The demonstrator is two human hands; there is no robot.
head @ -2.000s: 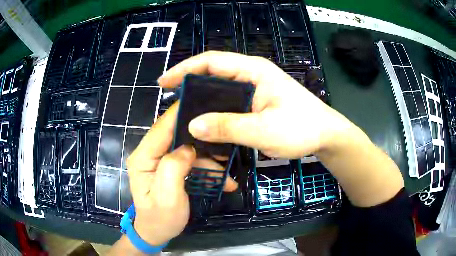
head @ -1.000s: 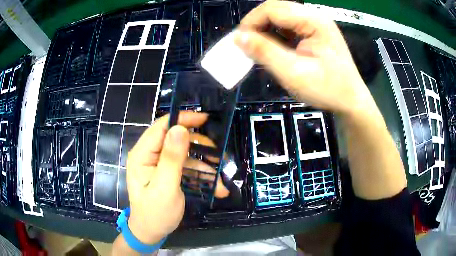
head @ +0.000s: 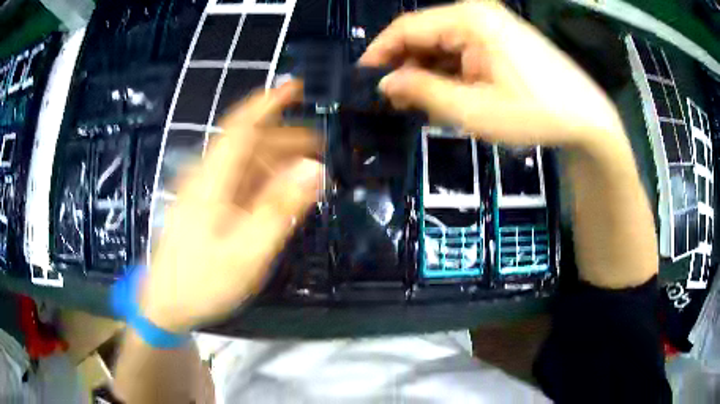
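Observation:
My left hand (head: pixel 229 213), blurred, is over the middle of the black tray (head: pixel 355 293), fingers apart, with nothing visible in it. My right hand (head: pixel 489 83) is at upper centre, thumb and index finger bent towards each other. A blurred dark piece with faint grid lines (head: pixel 316 72), perhaps a housing, lies between the two hands' fingertips; whether the right hand grips it is unclear. Two housings with white window borders and blue keypad grids, one (head: pixel 451 241) beside the other (head: pixel 523 241), sit in tray pockets right of centre.
A sheet of black rectangles with white lines (head: pixel 207 99) lies over the tray's left part. White strips (head: pixel 49 170) lie at far left. More black-and-white sheets (head: pixel 671 146) and a dark soft lump (head: pixel 588 39) are on the right. The tray's front edge borders the dark green bench.
My left hand has opened and let go of the dark housing. The white piece from my right fingertips is out of sight. The view has shifted, so the tray appears higher.

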